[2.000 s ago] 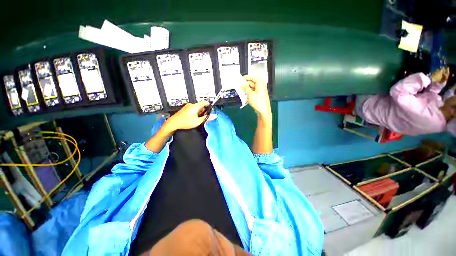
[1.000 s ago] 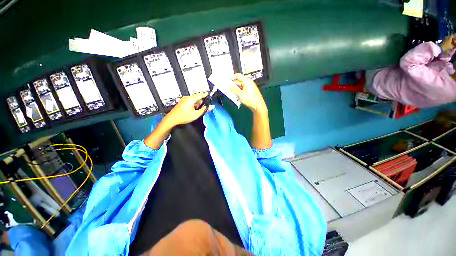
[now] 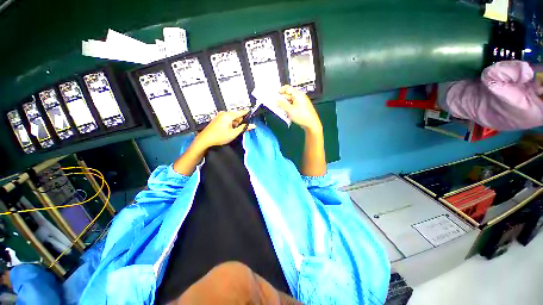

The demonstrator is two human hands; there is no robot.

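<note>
My left hand (image 3: 220,130) grips a thin dark tool, apparently tweezers (image 3: 247,118), its tip pointing up and right at the strip. My right hand (image 3: 299,109) holds a white strip (image 3: 272,108) between thumb and fingers. The strip slants down to the right in front of the tray. The tool tip meets or overlaps the strip's left part; contact and any small piece there are too small to tell. A black five-slot tray (image 3: 318,65) behind my hands holds phone-like units (image 3: 193,89) side by side. The strip hides part of the fourth unit's lower end.
A second black tray (image 3: 124,95) with several units stands at the left. Loose white strips (image 3: 134,49) lie behind the trays on the green bench (image 3: 381,36). A rack with yellow cables (image 3: 104,184) is lower left. A person in a pink smock (image 3: 494,98) is at the right.
Over two seconds the view has shifted and tilted. The strip has turned from hanging nearly upright below my right hand to slanting between my hands. Both hands keep their holds.
</note>
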